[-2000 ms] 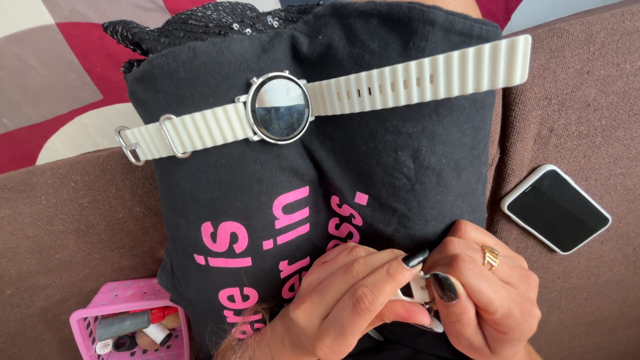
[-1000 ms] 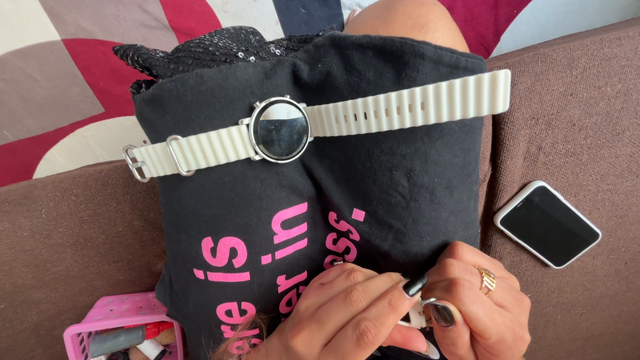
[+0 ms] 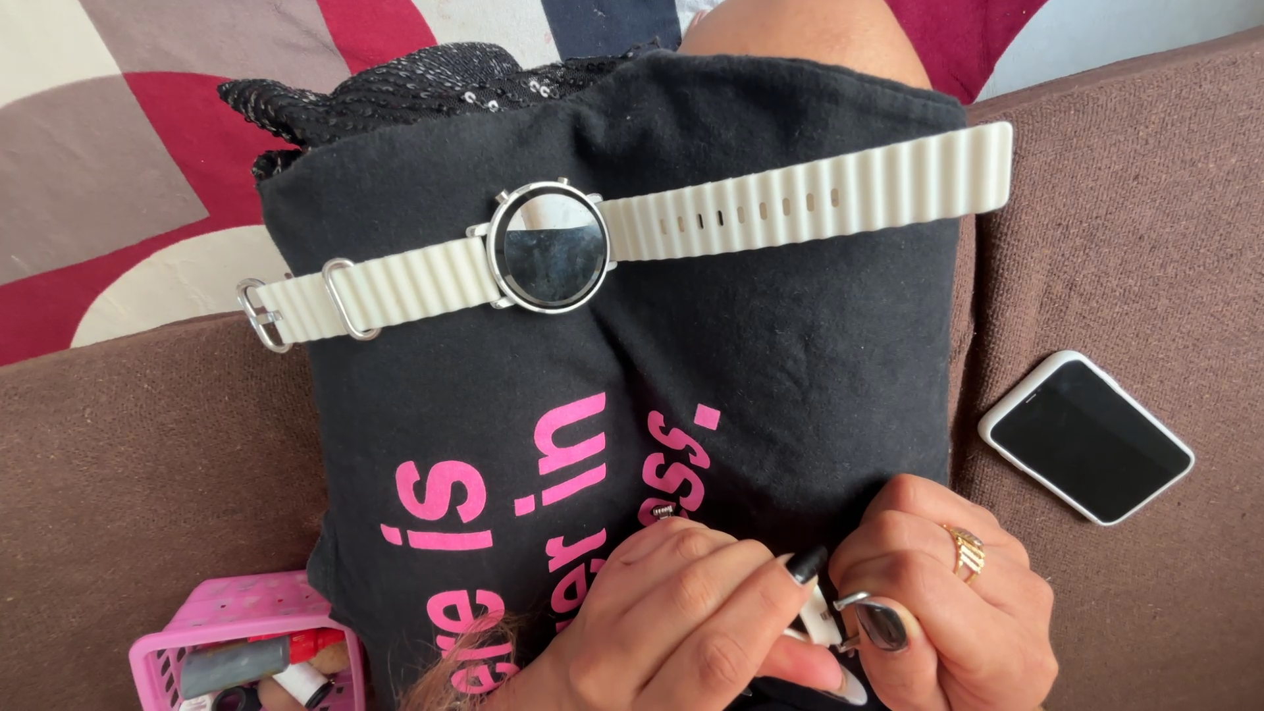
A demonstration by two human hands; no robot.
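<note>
My left hand (image 3: pixel 681 612) pinches a white band piece (image 3: pixel 818 617), mostly hidden under its fingers, low in the view. Close on its right, my right hand (image 3: pixel 938 592), with a gold ring, grips a small silver metal buckle (image 3: pixel 851 600) between thumb and forefinger; it is at the end of the white piece. Whether the two are joined cannot be told. Above the hands, a round silver smartwatch (image 3: pixel 555 247) lies face up on black cloth with pink lettering (image 3: pixel 790 375). Its ribbed off-white strap (image 3: pixel 810 193) is spread out to both sides, with a metal buckle and loop at the left.
A white-edged smartphone (image 3: pixel 1091 439) lies on the brown woven sofa fabric (image 3: pixel 1185 247) at the right. At bottom left stands a pink plastic basket (image 3: pixel 237 602) holding nail polish bottles or similar small items. Black sequined fabric (image 3: pixel 425 89) shows behind the black cloth.
Both hands stay close together over the cloth, with small finger movements. The silver buckle shows more plainly now between the right thumb and forefinger. The watch and phone still lie in place.
</note>
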